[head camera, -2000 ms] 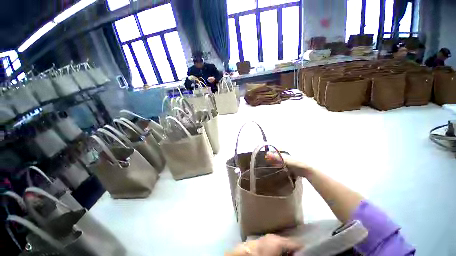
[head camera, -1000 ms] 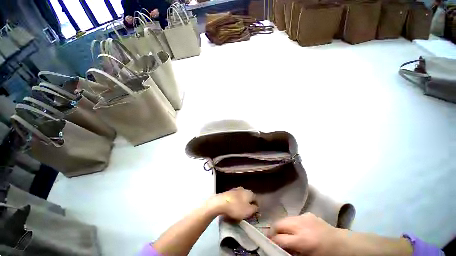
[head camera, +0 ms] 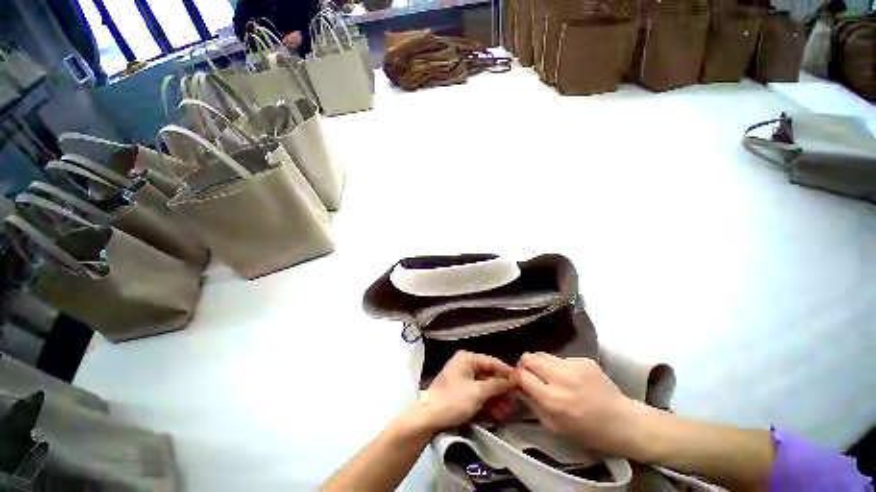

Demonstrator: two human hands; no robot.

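Note:
A beige tote bag (head camera: 576, 332) lies on the white table in front of me, its dark opening facing me. An inner pouch (head camera: 495, 314) crosses the opening, with a small ring at its left end. One pale handle (head camera: 456, 278) lies folded over the far rim; another handle loops below my hands. My left hand (head camera: 467, 388) and my right hand (head camera: 567, 396) meet at the near rim, fingertips pinched together. A small reddish spot shows beneath the fingers; what they pinch is too small to tell.
Upright beige totes (head camera: 255, 216) stand along the left of the white table (head camera: 461, 173). Another tote (head camera: 834, 154) lies at the right. Brown bag bodies (head camera: 591, 53) and a brown pile (head camera: 423, 60) are at the back. A person (head camera: 274, 19) is at the far left.
The tote was upright and now lies with its opening toward me. My hands have come together at the near rim. The far handle has flopped over the opening.

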